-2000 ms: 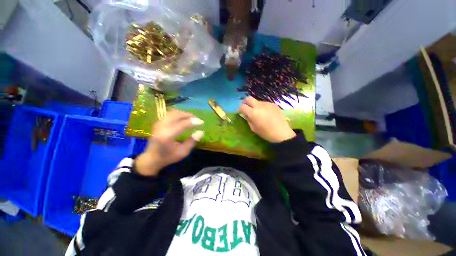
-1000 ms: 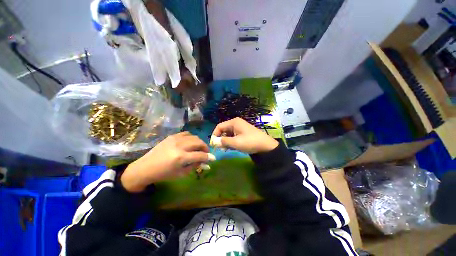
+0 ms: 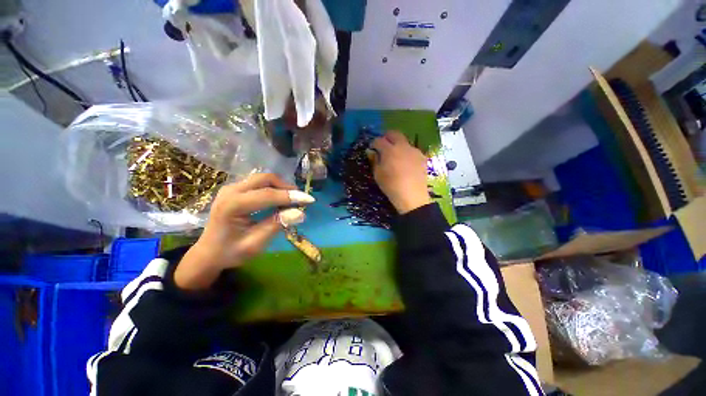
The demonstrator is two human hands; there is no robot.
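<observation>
My left hand (image 3: 248,216), with cream-white covers on thumb and fingertip, is in front of the machine's lower fixture (image 3: 312,166). A thin gold strip (image 3: 309,181) shows at its fingertips, pointing towards the fixture. My right hand (image 3: 402,170) is over the pile of thin dark pins (image 3: 360,182), fingertips at the pile; whether it grips a pin is hidden. A yellow-tan piece (image 3: 305,246) lies on the table just in front of my left hand. Gold parts (image 3: 166,178) are heaped in the clear plastic bag (image 3: 85,155) at left.
White gloves (image 3: 286,62) hang over the machine head. A white control box (image 3: 458,162) stands right of the green table (image 3: 333,290). Blue bins (image 3: 81,317) are at left. A cardboard carton (image 3: 526,298) with crumpled plastic is at right, a long carton with dark parts beyond it.
My right hand has moved from beside my left hand to the dark pile. My left hand has moved slightly left, and a gold strip now shows at its fingertips. The view has shifted.
</observation>
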